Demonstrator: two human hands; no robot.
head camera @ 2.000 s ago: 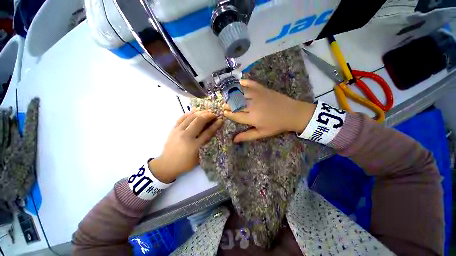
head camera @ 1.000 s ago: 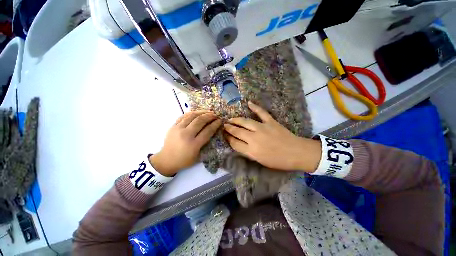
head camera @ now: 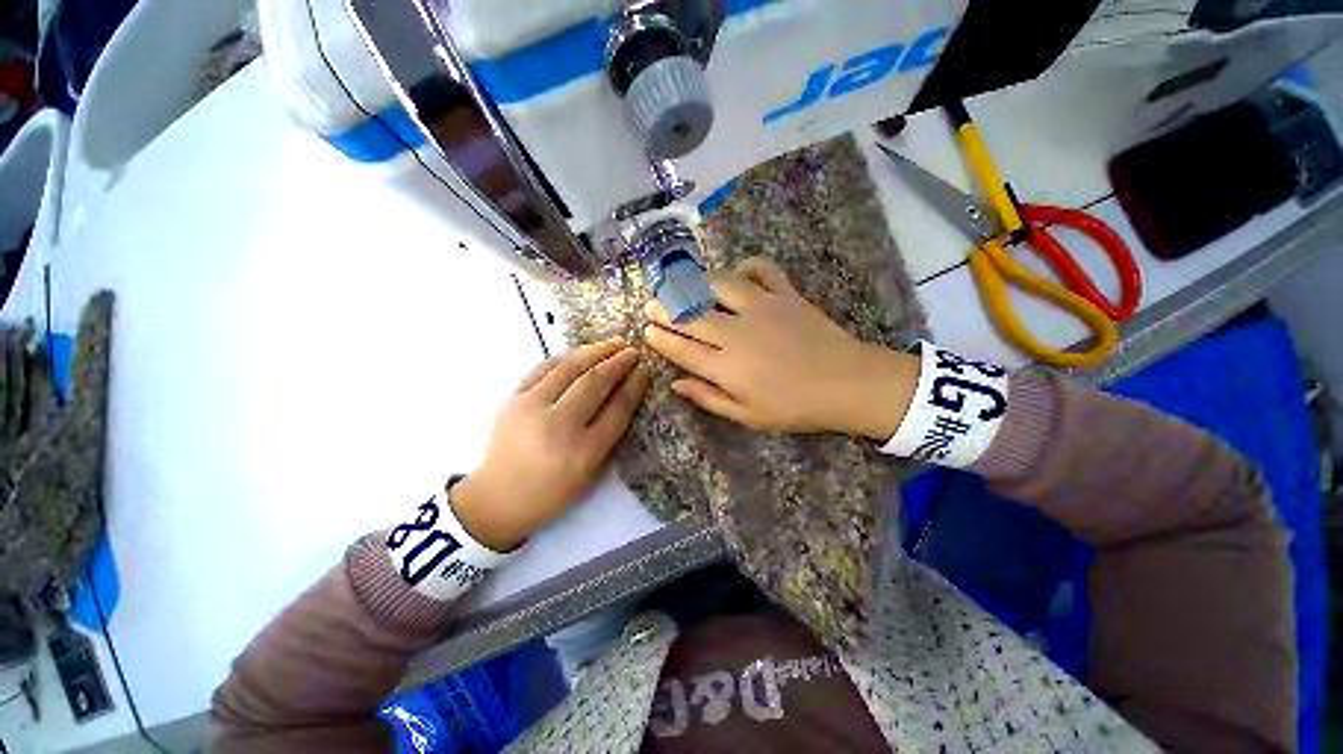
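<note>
A grey-brown flecked tweed piece lies under the head of the white sewing machine and hangs over the table's front edge towards the lap. My left hand lies on the tweed's left edge, fingertips just in front of the needle area. My right hand lies flat on the tweed, fingertips beside the grey-blue guard. Both hands press the cloth with their fingertips close together. The presser foot is mostly hidden by the guard and fingers.
Scissors with orange and red handles lie right of the machine, with a yellow-and-black tool over them. A dark rounded rectangle is farther right. More tweed pieces lie at the far left. A small black box is at the left table edge.
My right hand has moved forward and inward, beside the guard, after sliding back earlier. The tweed's near end, bunched a second ago, now hangs flatter and lower. My left hand has barely moved.
</note>
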